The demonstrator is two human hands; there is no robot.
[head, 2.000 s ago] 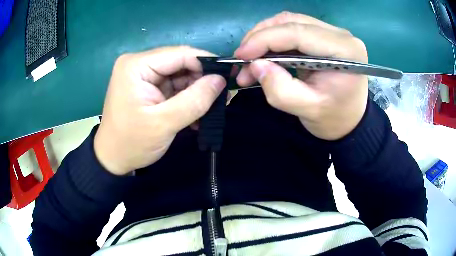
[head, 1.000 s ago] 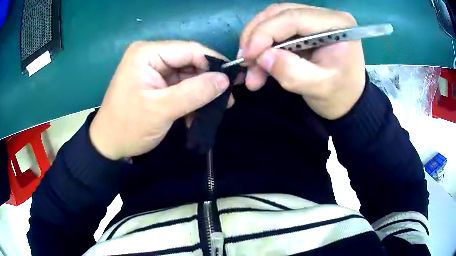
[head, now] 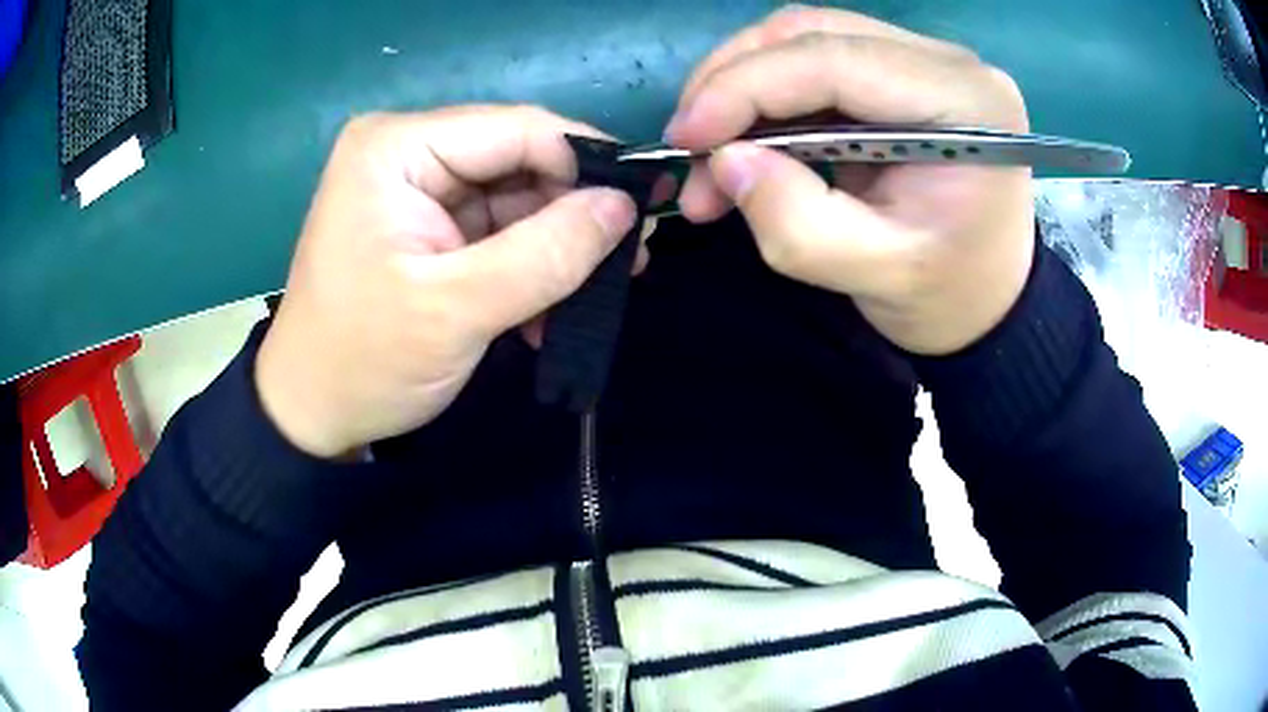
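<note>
My left hand [head: 417, 271] pinches a matte black ribbed workpiece [head: 587, 327] between thumb and forefinger, in front of my chest. The piece hangs down, and its upper end sticks out above my thumb. My right hand [head: 869, 181] holds silver tweezers [head: 960, 148] with round holes in the handle, nearly level, the handle end pointing right. The tweezer points reach the upper end of the black piece; whether they hold a small part there cannot be seen. My right fingertips are close beside the piece.
A tiny-part sheet [head: 106, 77] with a white tape tab lies at the upper left of the green mat [head: 348, 70]. Red stools [head: 86, 445] show at both sides below the mat. Crinkled clear plastic [head: 1119, 251] and a small blue item [head: 1213, 459] are at the right.
The tweezers tilted up at the handle end one second ago, and are now nearly level again. The black workpiece has turned, showing its ribbed face more. Both hands sit slightly higher than two seconds ago.
</note>
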